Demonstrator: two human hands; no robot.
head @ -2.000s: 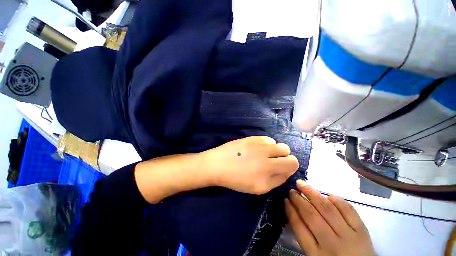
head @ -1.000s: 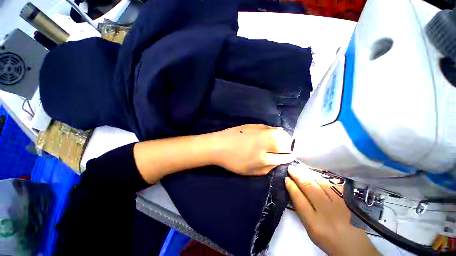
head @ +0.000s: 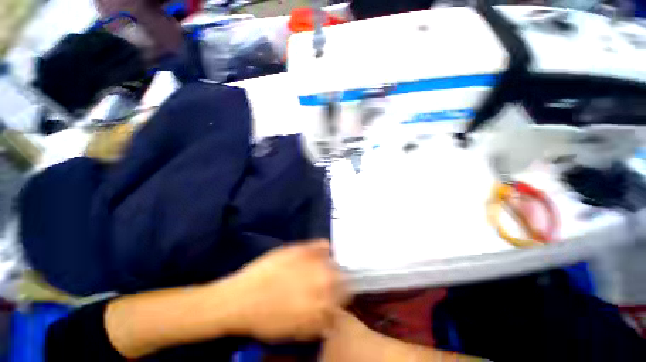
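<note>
The frame is blurred. The dark navy garment [head: 177, 191] lies in a bunched heap on the left of the machine, its right part reaching the needle area. My left hand [head: 294, 290] is closed over the garment at the table's front edge, its fingertips hidden. My right hand [head: 347, 336] is low in the picture against my left hand, its fingers hidden behind it and its forearm running to the lower right. The white sewing machine head [head: 340, 106] with a blue stripe stands above and beyond the cloth.
Snips with yellow and red loops [head: 524, 215] lie on the white table [head: 418, 219], right of the machine bed's front. Small black pieces [head: 598, 185] are piled farther right. The table's front edge crosses below. A dark heap [head: 88, 67] is at the far left.
The view has swung right and back, now showing the machine's length and the snips. Both hands have moved from beside the needle down to the table's front edge.
</note>
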